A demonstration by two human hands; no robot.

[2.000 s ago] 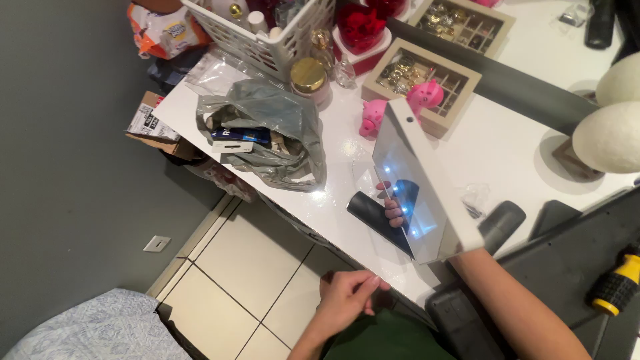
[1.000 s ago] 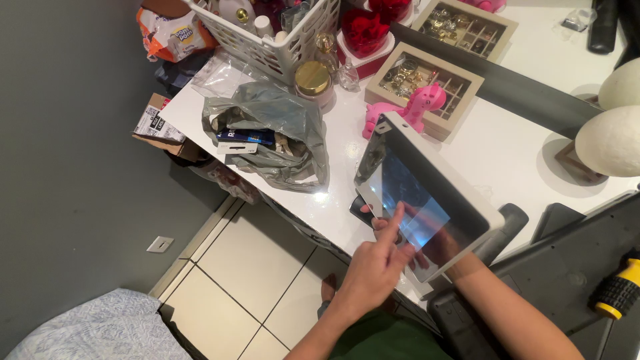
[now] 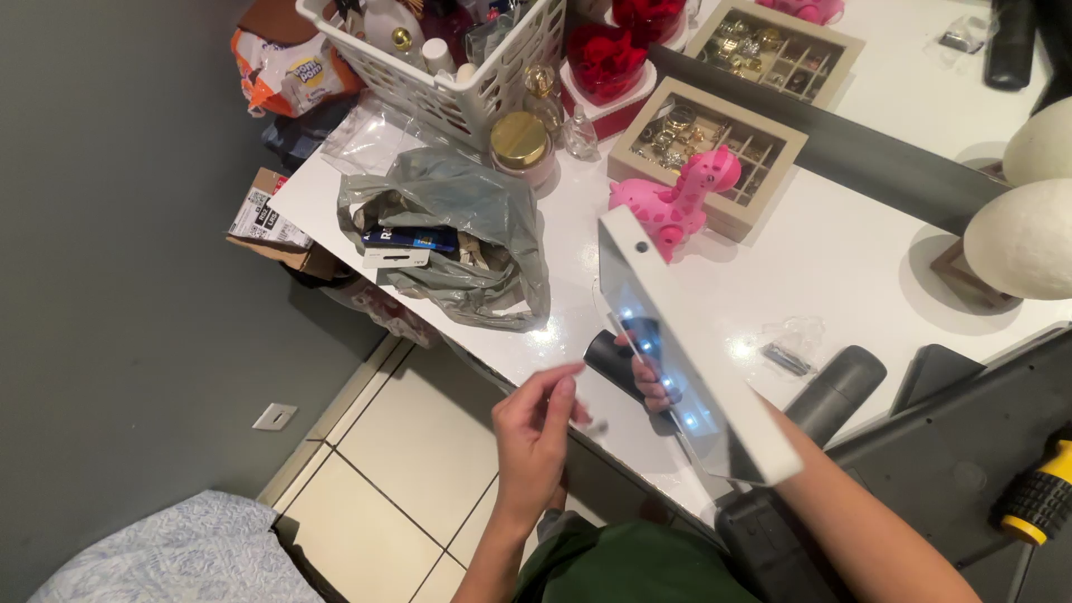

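A tablet with a white frame (image 3: 712,360) is held tilted on edge over the white tabletop, its dark glossy screen facing left and reflecting several lights. My right hand (image 3: 649,378) grips it from behind; fingers show at its left edge, while the palm is hidden. Just left of the tablet, not touching it, my left hand (image 3: 536,419) is raised by the table's edge with loosely bent fingers and nothing visible in it. A black cylindrical object (image 3: 615,364) lies on the table beside the tablet. Behind the tablet's top corner stands a pink giraffe toy (image 3: 670,201).
A grey plastic bag (image 3: 469,201) with packages lies on the tabletop (image 3: 569,251). Behind it are a white basket (image 3: 469,100), a gold-lidded jar (image 3: 519,141) and a jewelry box (image 3: 779,159). At right are a white globe lamp (image 3: 1026,239), a dark panel (image 3: 930,469) and a yellow-black screwdriver (image 3: 1038,494).
One second ago my left hand's finger was at the tablet screen; it has since drawn back to the left. The tablet has turned more edge-on to the view.
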